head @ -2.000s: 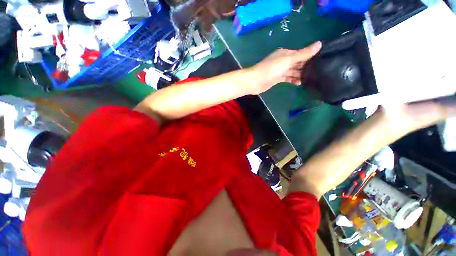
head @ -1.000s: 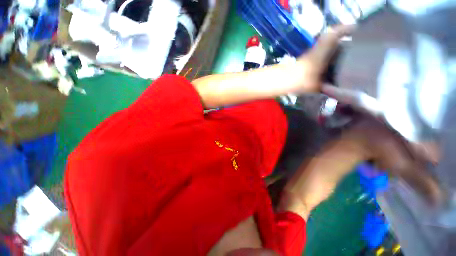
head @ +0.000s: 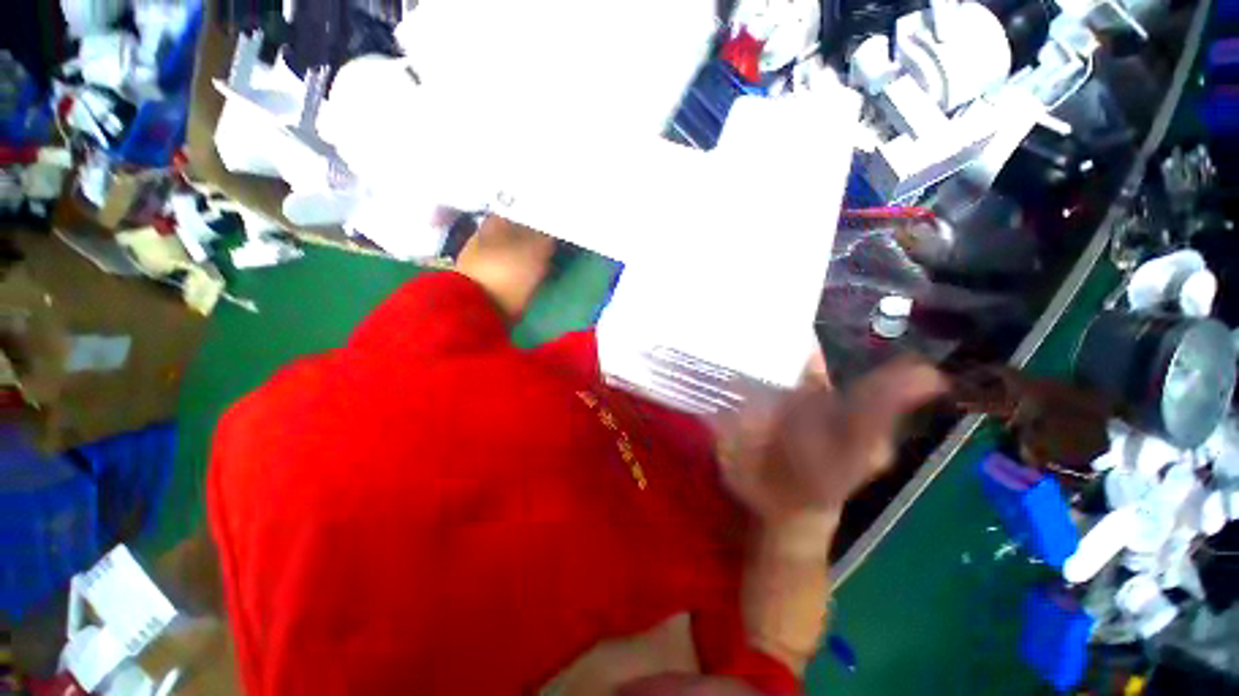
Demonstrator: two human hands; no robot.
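Observation:
The large white camera housing [head: 734,258] is held up in front of my red shirt, so bright that its detail is lost. Slots show at its near end. My left hand [head: 506,261] is at its left underside, with the fingers mostly hidden behind it. My right hand [head: 829,435] is blurred and holds the slotted near end, with one digit sticking out to the right. The black dome part is not in view.
A carton [head: 218,123] with white housings stands at the upper left. White camera parts [head: 938,82] are heaped at the upper right. The bench edge [head: 924,476] runs diagonally at right, with blue blocks [head: 1033,510] and more cameras on the green mat. Cartons and blue crates are at left.
The view has turned from the bench toward the cartons. The white housing has come off the bench and moved in front of my body, between both hands. The black dome has gone from view.

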